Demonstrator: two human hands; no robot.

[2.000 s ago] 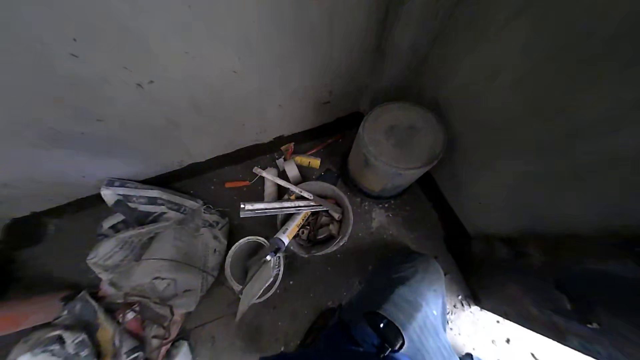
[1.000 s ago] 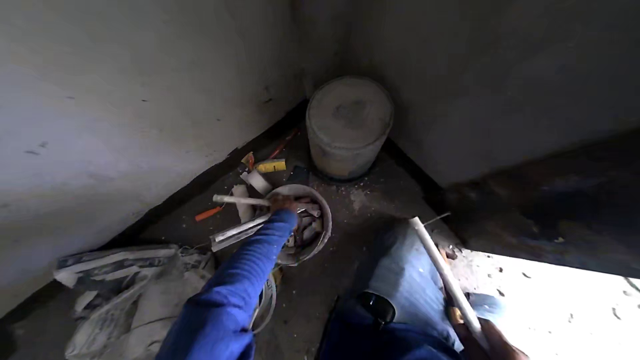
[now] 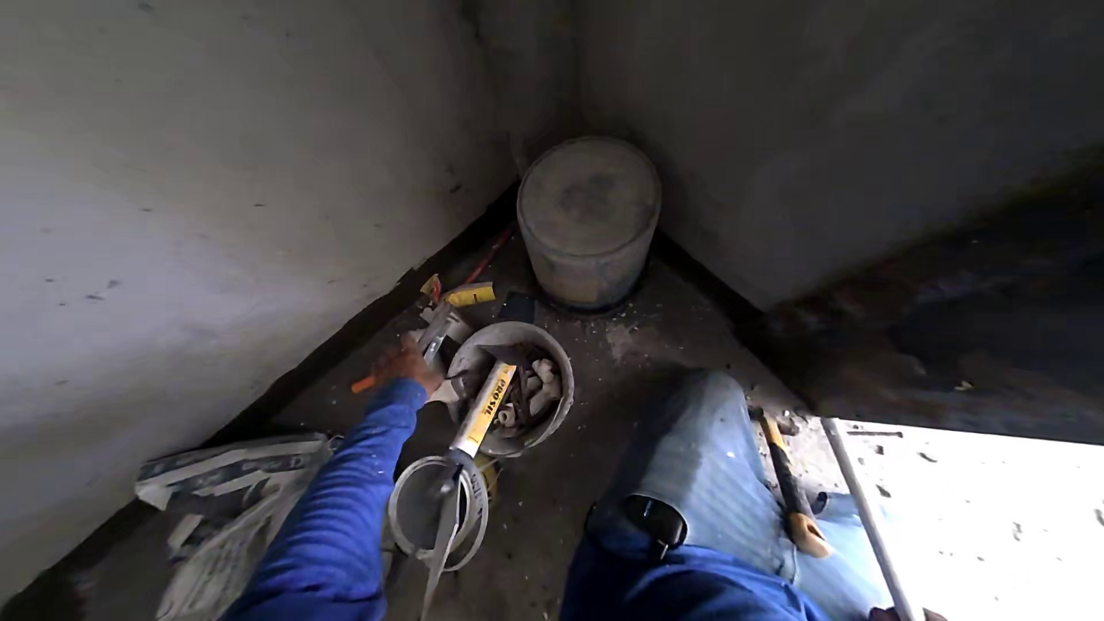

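My left hand (image 3: 407,366) is closed on the near end of pale, metal-looking strips (image 3: 438,329), left of a round bucket (image 3: 565,405) of pipe fittings and scraps. A yellow and white sealant tube (image 3: 488,405) leans across the bucket, its nozzle end over a smaller open bucket (image 3: 395,517). A pointed metal blade (image 3: 442,543) lies over that smaller bucket. At the bottom right edge, my right hand (image 3: 906,614), mostly cut off by the frame, holds a long pale pipe (image 3: 867,517). A hammer (image 3: 789,483) with a yellow and black handle lies beside my knee.
A large upturned-looking drum (image 3: 589,207) stands in the wall corner. Beside the bucket are a yellow object (image 3: 471,294), a red rod (image 3: 490,256) and an orange handle (image 3: 363,385). Crumpled printed sacks (image 3: 250,509) lie at lower left. A dark ledge (image 3: 949,379) runs along the right.
My left hand has moved from over the bucket to its left side. The strips that lay across the bucket are now beside it. The hammer has come into sight by my knee.
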